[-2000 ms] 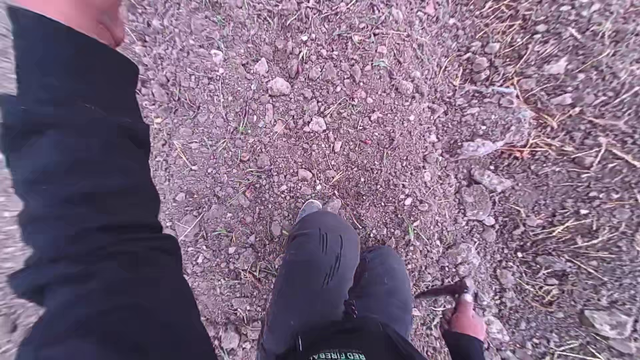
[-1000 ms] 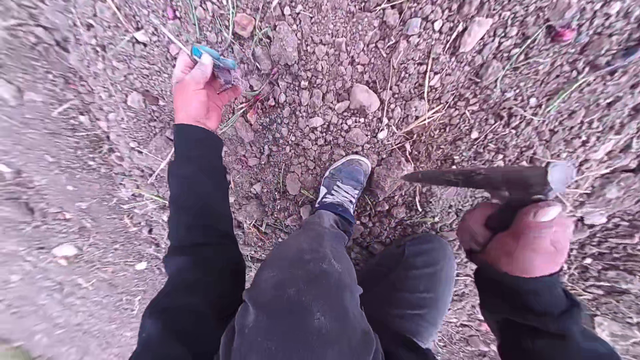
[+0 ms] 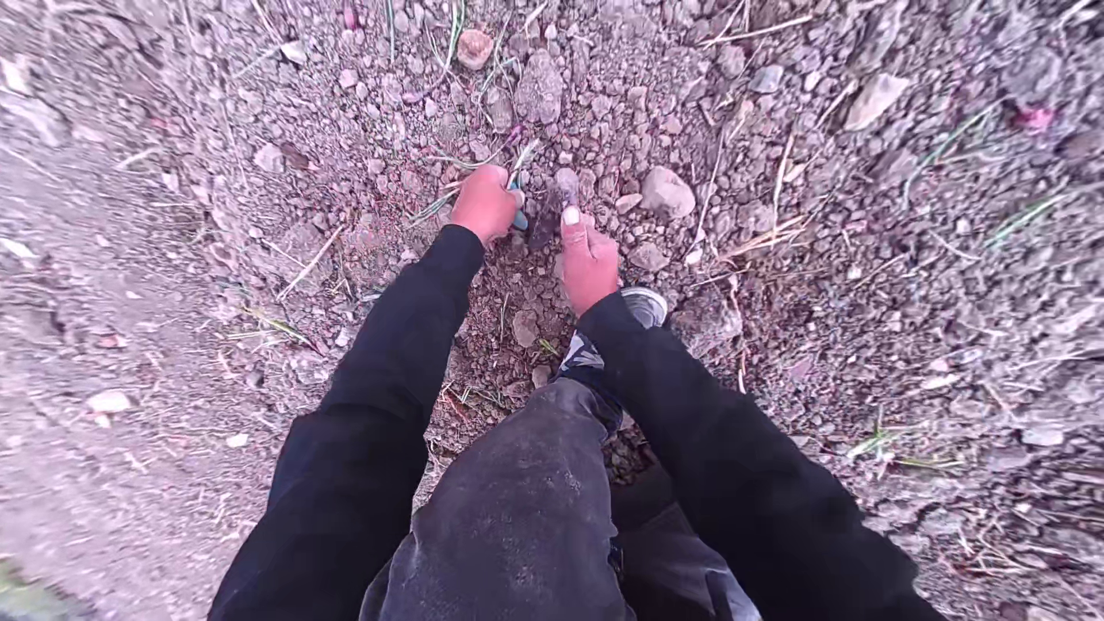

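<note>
My left hand (image 3: 486,205) is closed at the soil, left of centre. A small blue object (image 3: 519,207) shows at its fingers, mostly hidden, and thin green stems (image 3: 435,205) stick out beside it. Just to the right, my right hand (image 3: 591,263) grips a short hand tool, thumb up. The tool's dark metal head (image 3: 545,216) points down into the dirt between both hands; its handle is hidden. A purplish stem (image 3: 515,135) lies just above the hands.
Stony, loose soil surrounds my shoe (image 3: 645,306). A pale stone (image 3: 668,192) lies right of the hands and a brownish stone (image 3: 474,49) above. Dry stalks (image 3: 776,233), green blades (image 3: 1026,216) and a reddish-purple bulb-like thing (image 3: 1033,118) are at the right.
My right hand has moved left with the tool, from beside my knee to the soil next to my left hand. The tool's head now points down into the dirt. The view has shifted.
</note>
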